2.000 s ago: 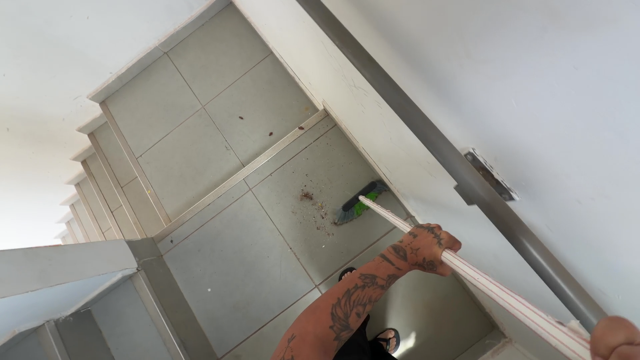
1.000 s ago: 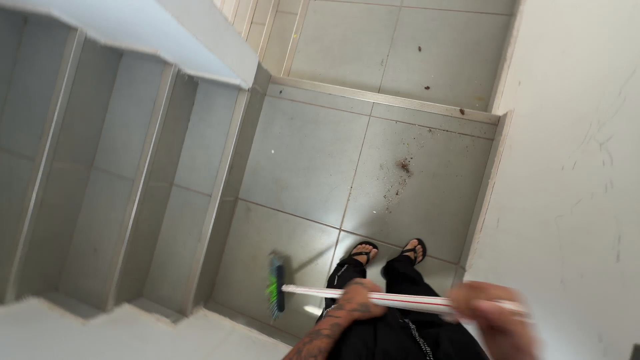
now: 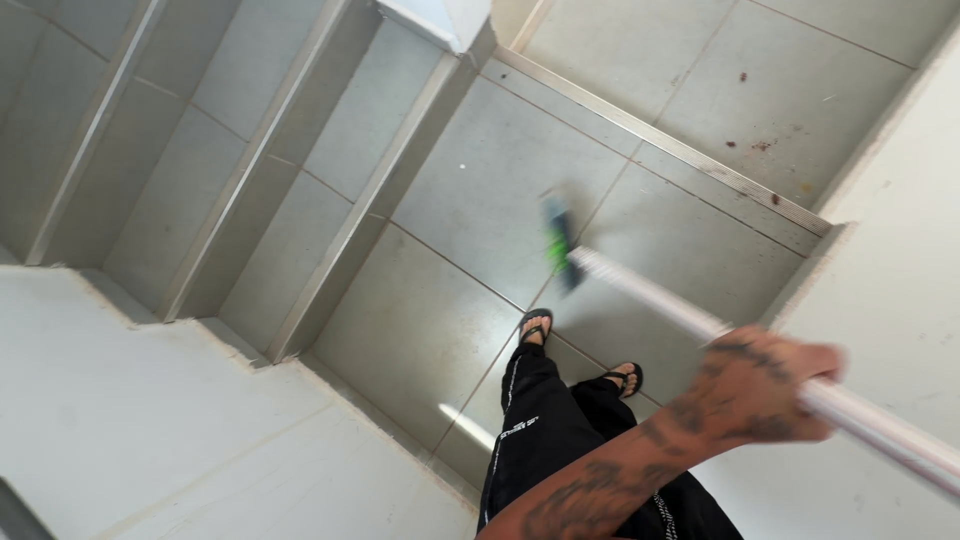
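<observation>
My left hand (image 3: 776, 386), at the end of a tattooed forearm, is closed around the pale striped handle of a broom (image 3: 652, 289). The handle runs from the right edge down to a blurred green and dark broom head (image 3: 561, 244), which is over the floor tiles of the landing, just beyond my feet. Small dark bits of debris (image 3: 761, 145) lie on the tiles past the metal edge strip (image 3: 667, 139), and one dark bit (image 3: 775, 199) is on the strip. My right hand is out of view.
Tiled stairs (image 3: 300, 180) with pale edges run along the left. A white wall (image 3: 892, 300) is at the right, another white wall (image 3: 150, 405) at the lower left. My feet in black sandals (image 3: 536, 326) stand on the landing.
The broom head has moved from beside the left stairs to the landing beyond my feet. The patch of debris seen earlier on the landing tiles no longer shows there. My right hand has left the view.
</observation>
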